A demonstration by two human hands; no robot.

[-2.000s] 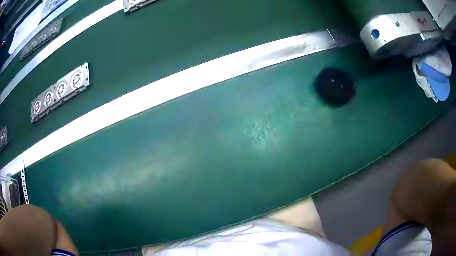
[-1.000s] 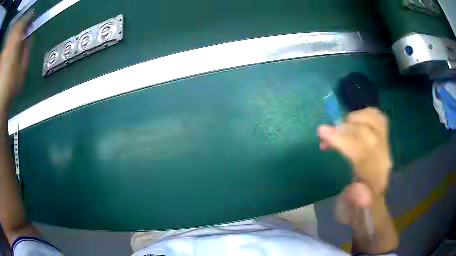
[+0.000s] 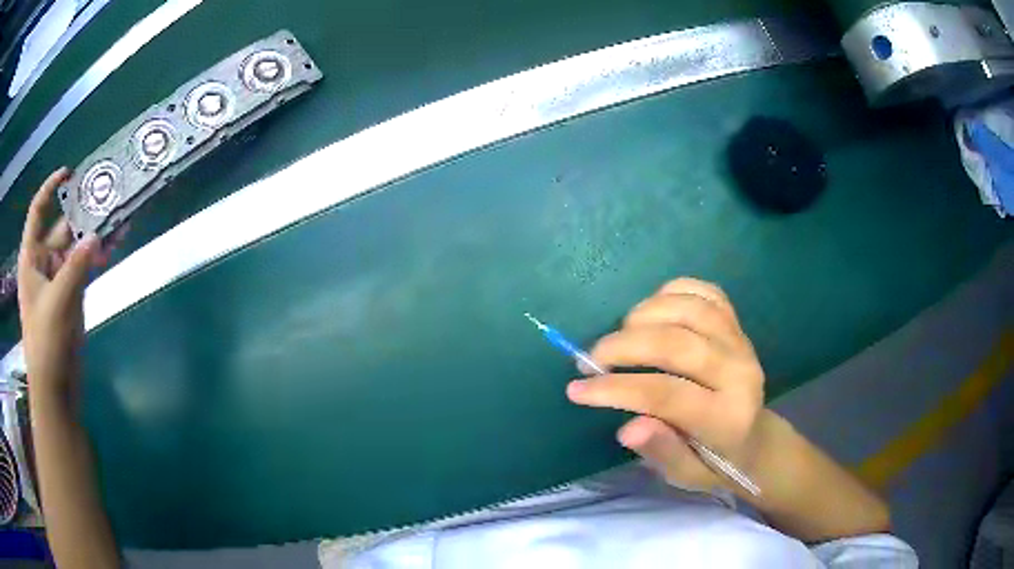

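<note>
A long grey metal plate [image 3: 184,125] with round ribbed speaker units in a row is at the upper left, tilted, over the green belt. My left hand [image 3: 58,250] grips its near left end between thumb and fingers. My right hand [image 3: 689,372] is bare and holds a thin pick tool [image 3: 560,341] like a pen, with a clear shaft, blue collar and fine pale tip. The tip points up and left over the green surface, well apart from the plate. The fingers hide part of the shaft.
A silver strip [image 3: 445,120] crosses the green surface [image 3: 367,389]. A black round pad [image 3: 776,165] lies at the right. A rounded metal housing [image 3: 917,53] stands at the upper right, with a white and blue cloth bundle [image 3: 990,156] below it. A fan [image 3: 7,478] shows at the left edge.
My left hand has moved down to the plate and taken hold of its end. My right hand has moved left from beside the black pad, and its pick now shows clearly.
</note>
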